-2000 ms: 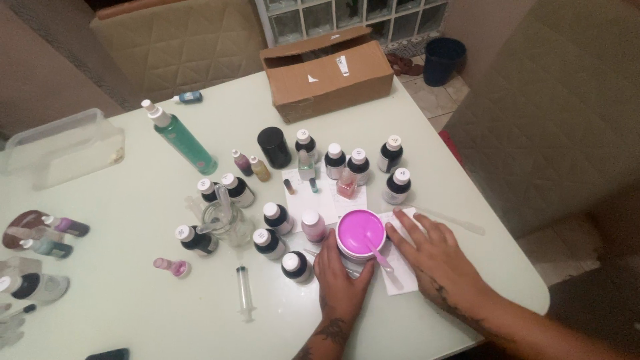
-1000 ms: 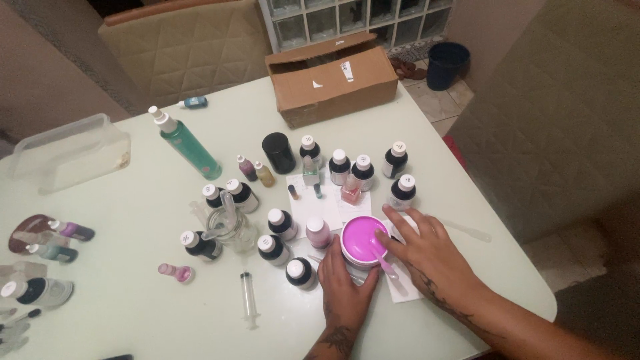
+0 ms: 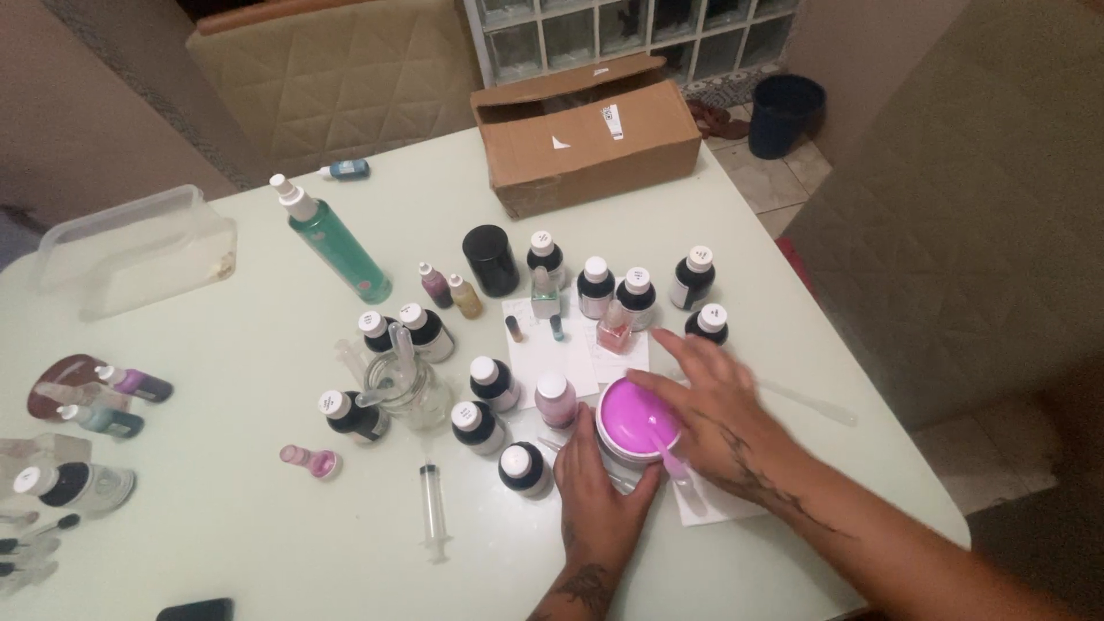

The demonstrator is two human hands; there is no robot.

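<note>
A round white tub of bright magenta liquid (image 3: pixel 634 416) stands near the table's front right, with a pink-coated plastic pipette or stirrer (image 3: pixel 677 470) leaning over its rim. My left hand (image 3: pixel 604 500) curves around the tub's lower left side, thumb and fingers against it. Over its right side reaches my right hand (image 3: pixel 707 405), fingers spread; whether its fingertips touch the rim or the stirrer I cannot tell. White paper (image 3: pixel 716 504) lies partly beneath. Left of the tub are a small pink bottle (image 3: pixel 556 404) and a dark bottle with a white cap (image 3: pixel 523 470).
Several dark bottles surround a glass jar of pipettes (image 3: pixel 414 392). A syringe (image 3: pixel 433 513) lies left of my hands. Behind stand a pink glass bottle (image 3: pixel 614 332), a black jar (image 3: pixel 491 260), a green spray bottle (image 3: pixel 336 246) and a cardboard box (image 3: pixel 586 142). A clear stick (image 3: pixel 806 401) lies to the right.
My right hand, lying flat beside the tub two seconds ago, has risen and shifted over the tub's right side. My left hand remains at the tub.
</note>
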